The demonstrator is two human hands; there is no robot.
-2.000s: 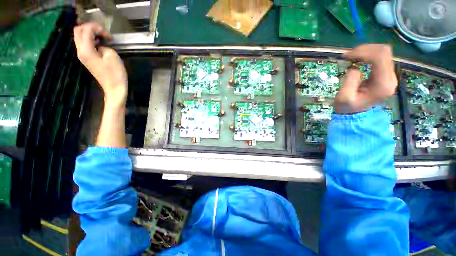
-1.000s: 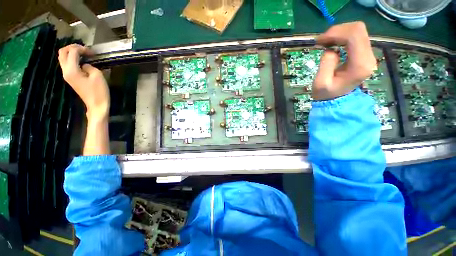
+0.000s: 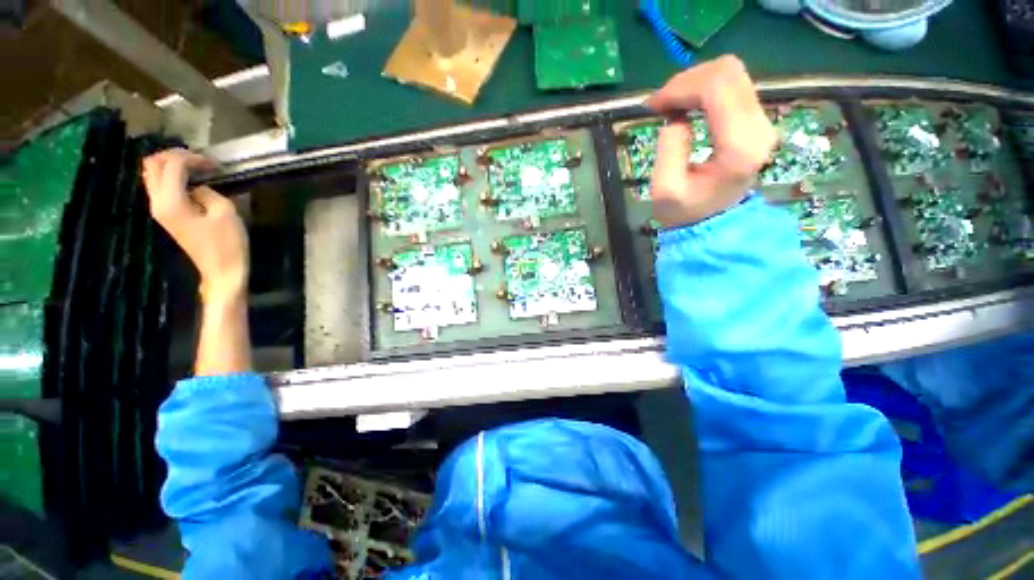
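Observation:
A carrier pallet (image 3: 491,334) lies on the rails with four green circuit boards (image 3: 527,178) in its pockets. A second pallet (image 3: 874,210) adjoins it on the right, also with boards, partly covered by my right hand (image 3: 712,142). My right hand is curled over that pallet's left part, fingertips near the far rail (image 3: 544,118); its palm side is hidden. My left hand (image 3: 195,213) is curled at the far rail's left end, beside the black trays (image 3: 104,329). I cannot tell whether either hand grips anything.
A near metal rail (image 3: 476,383) runs before my body. Behind are a brown square piece (image 3: 450,51), a loose green board (image 3: 577,54), a blue coiled cord (image 3: 667,32) and a round blue-rimmed object (image 3: 879,17). Low near my knees is an empty pallet (image 3: 365,519). Blue clothing shows at right.
The view has shifted and tilted. My right hand has moved left over the second pallet, from its right half to its left part. My left hand stays curled by the left end of the far rail.

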